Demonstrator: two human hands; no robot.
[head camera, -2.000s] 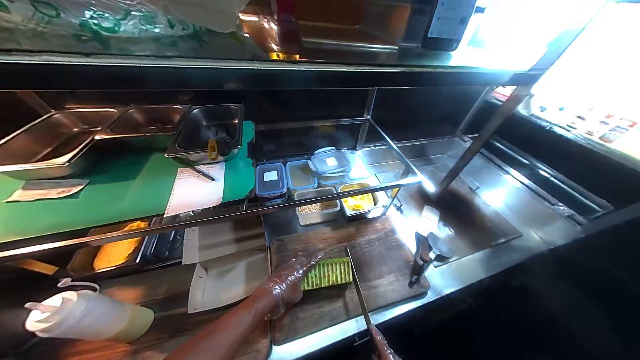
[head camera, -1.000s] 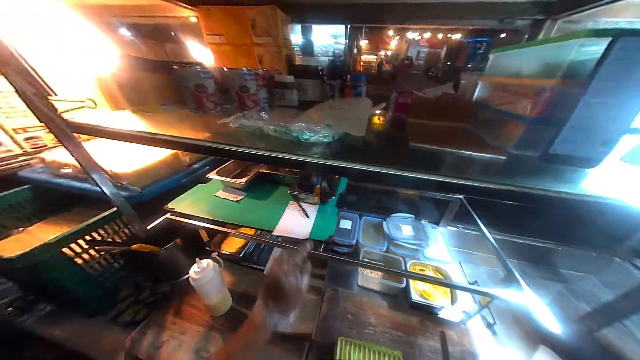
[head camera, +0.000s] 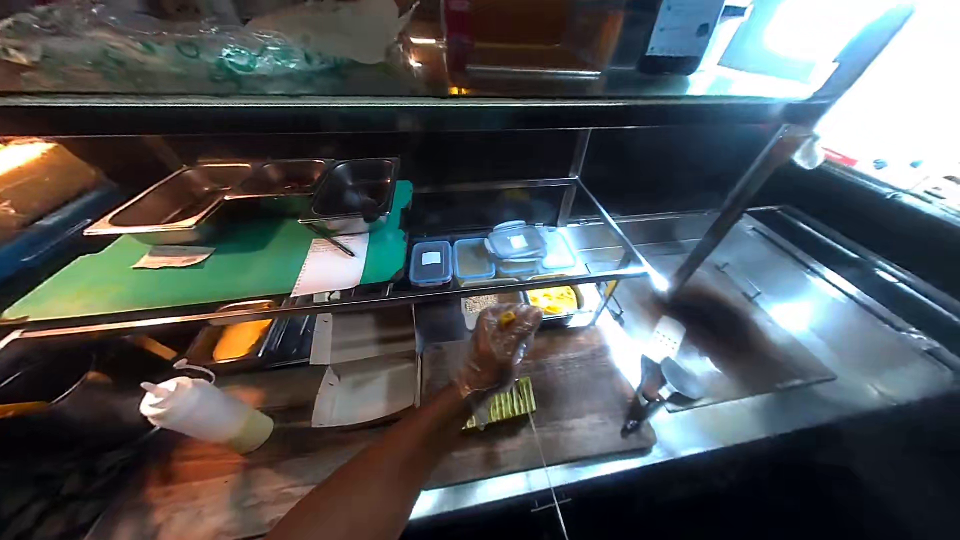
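Note:
My left hand (head camera: 499, 345), in a clear plastic glove, is raised over the wooden cutting board (head camera: 585, 390), with a small yellow piece of food (head camera: 508, 319) between its fingers. Right behind the hand are a metal container of yellow food (head camera: 553, 300) and a tub of grainy food (head camera: 480, 302). Below it on the board lies a green roll cut into slices (head camera: 514, 403), partly covered by the hand and wrist. A thin knife blade (head camera: 549, 469), seen edge-on, runs from the roll's right end to the bottom edge. My right hand is out of view.
An open cardboard box (head camera: 367, 386) and a white squeeze bottle (head camera: 206, 412) stand left of the board. A spatula (head camera: 666, 341) lies to the right. A shelf above bears lidded plastic tubs (head camera: 431, 262), a green mat (head camera: 247, 277) and steel pans (head camera: 176, 202).
Two seconds ago my left hand rested on the roll's left end; now it is raised near the food containers. My right hand, earlier seen at the knife, has left the view.

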